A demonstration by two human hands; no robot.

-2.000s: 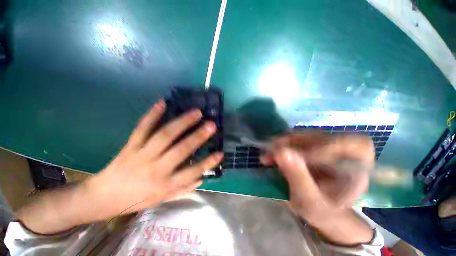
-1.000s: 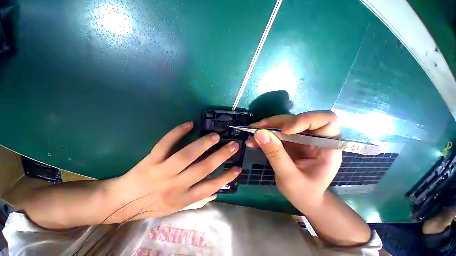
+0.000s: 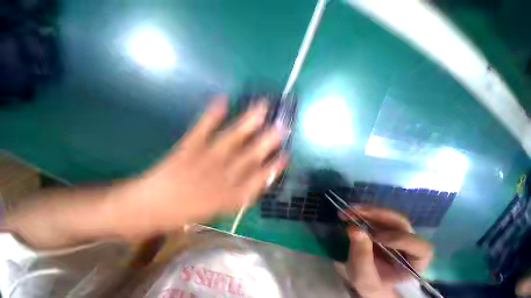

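Note:
A black phone housing (image 3: 260, 103) lies on the green bench, blurred, mostly under my left hand (image 3: 198, 166). My left hand is blurred with its fingers spread over the housing; whether it grips it cannot be told. My right hand (image 3: 387, 247) holds silver tweezers (image 3: 372, 236) with the prongs apart, pointing up and left over the sheet of black adhesive pads (image 3: 402, 204). The sheet lies flat, right of the housing, in a grid with pale lines. Whether a pad is at the tips cannot be told.
The green bench (image 3: 192, 23) has a pale seam (image 3: 304, 49) and bright glare spots. A white rail (image 3: 442, 38) curves along the far right. Black housings (image 3: 503, 224) are stacked at the right edge; a blurred dark heap (image 3: 26, 55) is at the upper left. Part of another person's hand shows lower right.
My right hand and the tweezers have moved from the housing down and right to the pad sheet. The tweezers' prongs now show apart. The housing and left hand appear slightly higher in view.

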